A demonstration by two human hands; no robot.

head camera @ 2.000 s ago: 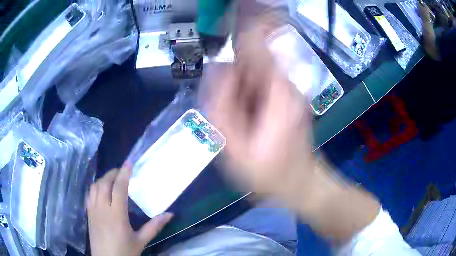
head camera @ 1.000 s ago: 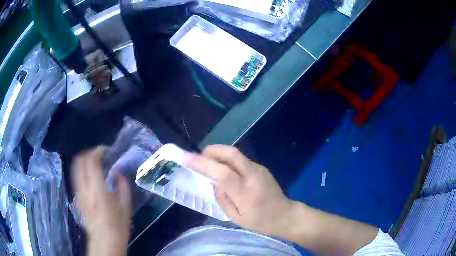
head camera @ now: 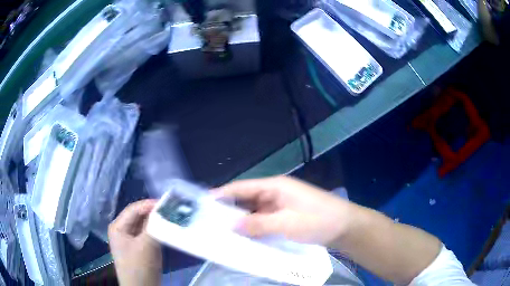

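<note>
A white housing [head camera: 246, 251] with a dark green circuit board [head camera: 178, 210] at its left end is held at the front, tilted and blurred. My right hand [head camera: 285, 209] grips it along its upper side. My left hand [head camera: 134, 223] is closed at the housing's left end, beside a blurred clear plastic bag [head camera: 163, 153] that stands up from there. Its fingertips are partly hidden, so whether it holds the bag or the housing is unclear.
Bagged housings [head camera: 100, 156] lie overlapping at left. The screw feeder [head camera: 215, 39] stands at the back. Another open housing [head camera: 335, 50] lies at back right, near more bagged housings [head camera: 380, 22]. A black cord [head camera: 299, 120] crosses the bench edge. A red stool [head camera: 453, 131] stands on the blue floor.
The view has swung left. The housing has turned, its board end staying at the left. My left hand has come from beside the housing to its end.
</note>
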